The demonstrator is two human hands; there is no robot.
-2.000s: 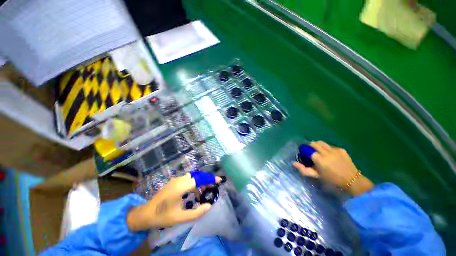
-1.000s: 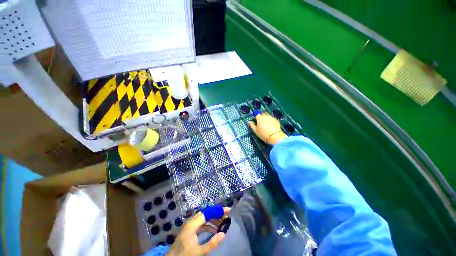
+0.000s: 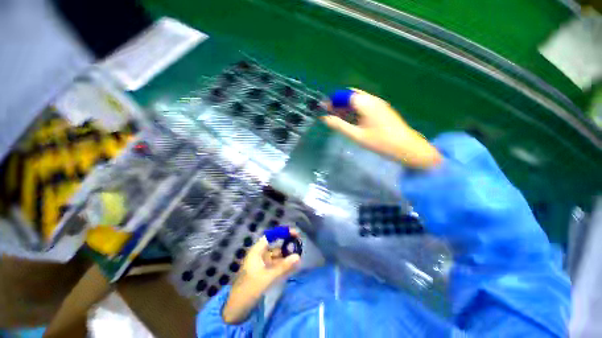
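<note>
My left hand point(image 3: 261, 270), with a blue finger cot, holds a round black piece point(image 3: 292, 246) between thumb and finger at the lower middle. My right hand point(image 3: 376, 125), also with a blue cot, is at the right edge of the clear blister tray point(image 3: 241, 155). Its thumb and finger are close together near a dark piece; blur hides whether it is gripped. Larger black rounds point(image 3: 260, 119) sit in the tray's far pockets. Small black discs point(image 3: 389, 220) stand in tight rows on a clear plastic bag point(image 3: 356, 247) at the right.
A small-parts tray point(image 3: 224, 264) with rows of black dots lies by my left hand. At left are a yellow-and-black striped fixture point(image 3: 59, 165), a yellow tape roll point(image 3: 109, 208) and an open cardboard box point(image 3: 148, 300). A white sheet point(image 3: 155, 53) lies at the upper left.
The view has swung right. My right hand has moved from over the blister tray's far pockets to its right edge. My left hand still holds a black piece.
</note>
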